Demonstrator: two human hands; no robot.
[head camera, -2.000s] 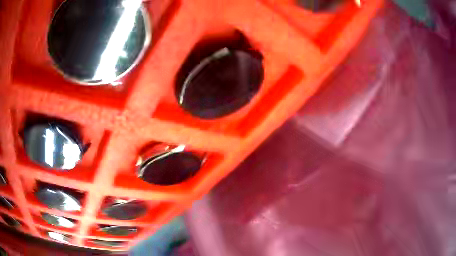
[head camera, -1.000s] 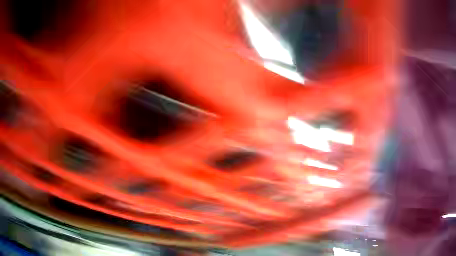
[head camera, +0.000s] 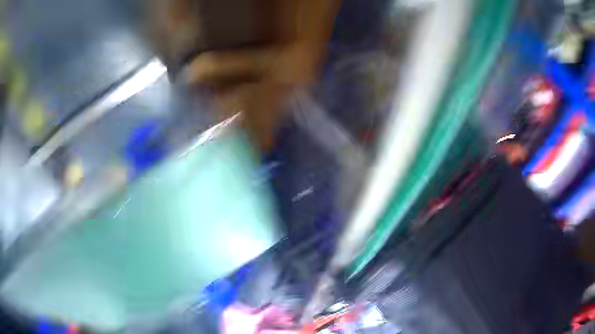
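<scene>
The whole view is strongly blurred and tilted. Neither of my hands shows. The thing nearest in front of me seems to be a pale green bench top (head camera: 150, 228) at the lower left. A curved white and green bench edge (head camera: 417, 156) runs from the top down to the lower middle. No tray of round units can be made out close to me.
A brown thing, perhaps a cardboard box (head camera: 254, 72), is at the top middle. A blue rack (head camera: 561, 143) with red and white things is at the right. A large dark shape (head camera: 502, 241) is at the lower right. A pink blurred patch (head camera: 254, 319) is at the bottom.
The red tray with glossy round units that filled the view is gone from it. The pink fabric at the right is gone too. The view has swung to benches and a rack.
</scene>
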